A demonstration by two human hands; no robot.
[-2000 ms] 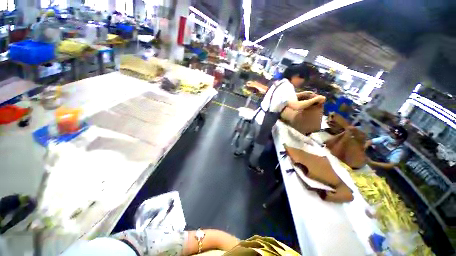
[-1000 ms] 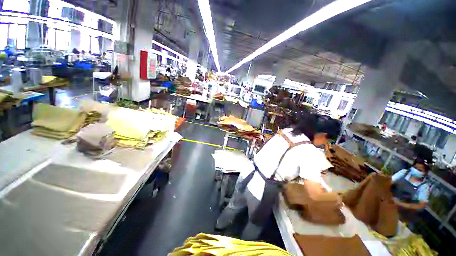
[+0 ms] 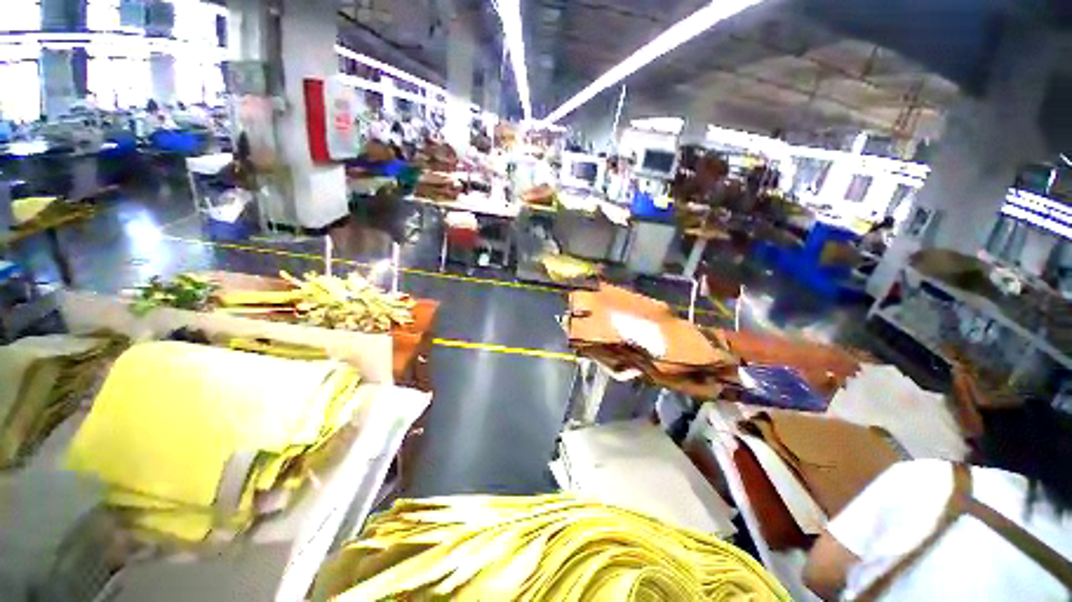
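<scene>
A large bundle of yellow-edged panels (image 3: 553, 553) shows at the bottom centre, close in front of me. Its many layers are folded over and wavy, and its lower part is cut off by the picture's edge. Neither of my hands shows now, so how the bundle is held is hidden.
A stack of yellow panels (image 3: 218, 412) lies on the left table (image 3: 394, 435). Brown panels (image 3: 641, 329) lie on a stand ahead to the right, with a pale stack (image 3: 641, 470) below. A person in a white top (image 3: 952, 535) is close at right. A dark aisle (image 3: 488, 412) runs between.
The view has moved forward along the aisle. The bundle shows larger at the bottom. The person in white has shifted to the right edge. My forearm, seen two seconds ago, is out of the picture.
</scene>
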